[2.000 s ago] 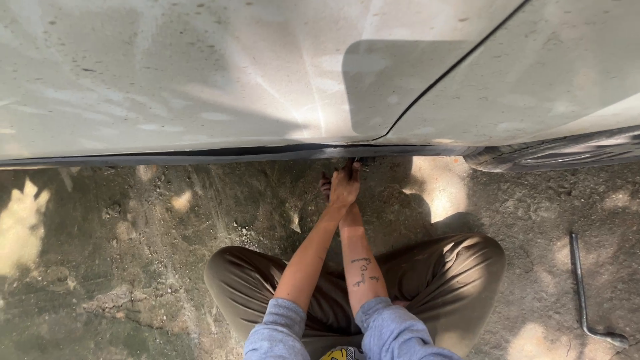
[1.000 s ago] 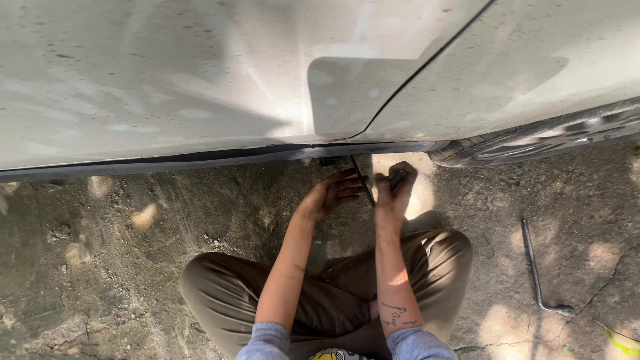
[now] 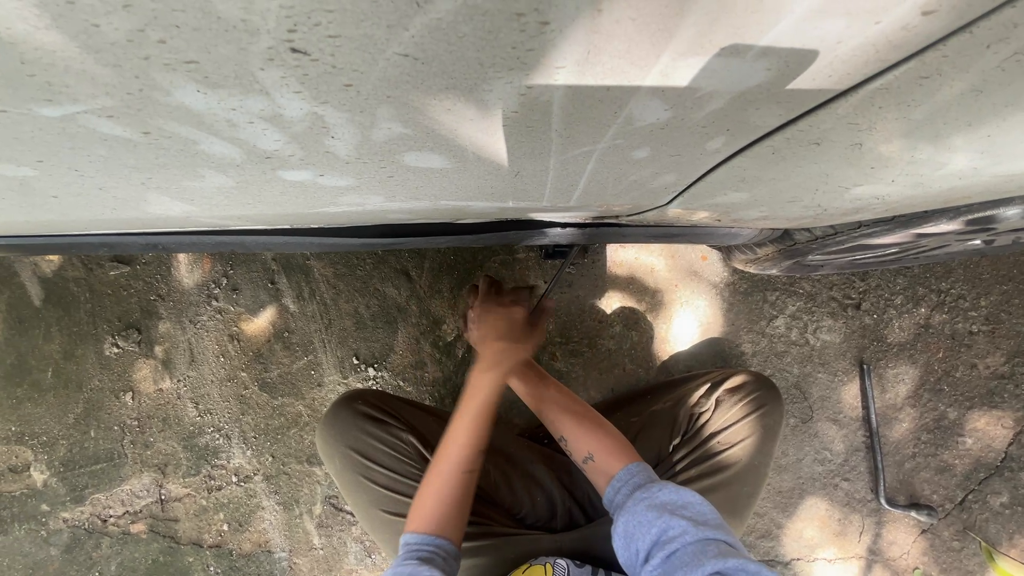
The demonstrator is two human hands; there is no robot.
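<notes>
My left hand [image 3: 502, 328] is closed over the near end of a thin metal rod [image 3: 558, 276], slightly blurred. The rod slants up and right to a small dark device [image 3: 556, 251] beneath the sill of a light-coloured car; the sill hides most of that device. My right hand [image 3: 478, 294] lies under and against the left one, mostly covered, so its grip cannot be made out. The forearms meet at the wrists. Above the hands runs the car's dark sill trim [image 3: 384, 240], with a gap between it and the body panel [image 3: 320, 144].
An L-shaped metal wheel wrench [image 3: 874, 440] lies on the rough ground [image 3: 240, 448] to the right. A car wheel [image 3: 888, 240] stands at the right, past the panel seam. My crossed legs in brown trousers [image 3: 720, 424] flank the forearms.
One second ago my hands were apart, the right on the rod and the left open beside it. Now they are together, left of the rod's far end.
</notes>
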